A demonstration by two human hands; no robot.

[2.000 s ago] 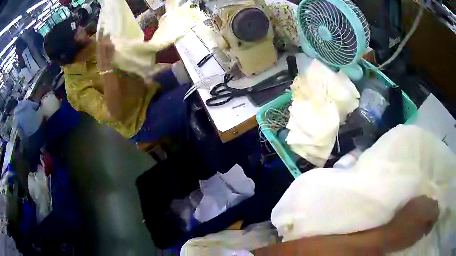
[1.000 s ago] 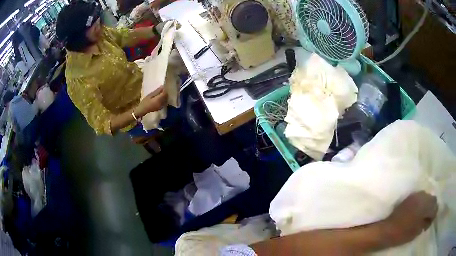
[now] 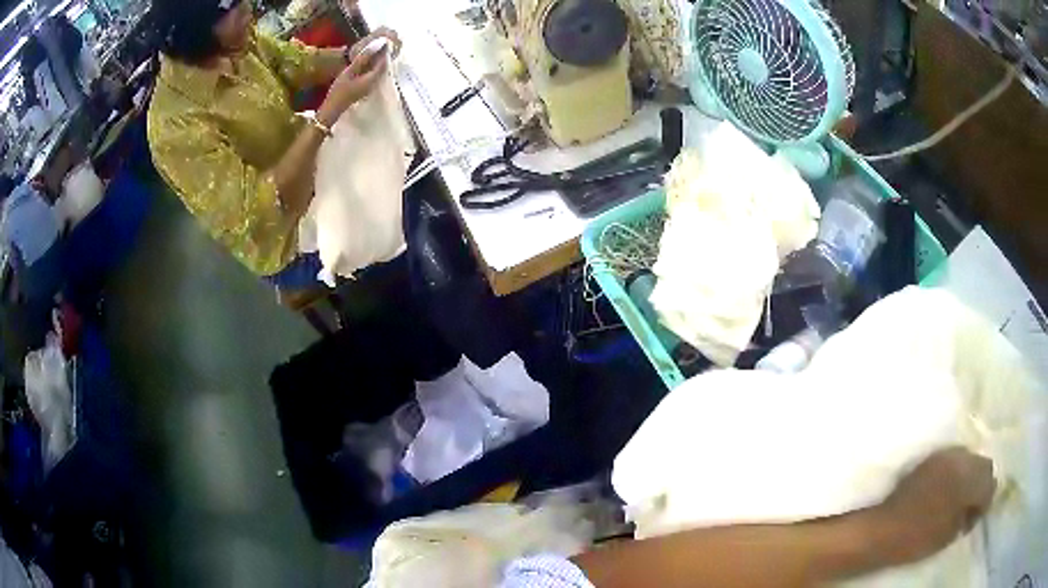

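Observation:
A large heap of cream cloth fills the lower right of the view and lies against the green basket. My left hand is on this cloth at the right, its forearm reaching across from the bottom edge. The hand looks curled, but its fingertips are hidden, so I cannot tell whether they grip the cloth. More pale cloth lies at the bottom, beside my patterned sleeve cuff. My right hand is not in view.
A green basket holds cream cloth and a clear bottle. Behind are a mint fan, a sewing machine and black shears. A black bin stands below. A person in yellow handles cloth at left.
The person in yellow first swung cloth up, then lowered it, and now holds it hanging with both hands raised near its top. My left hand stays on the cream cloth. The view has shifted slightly.

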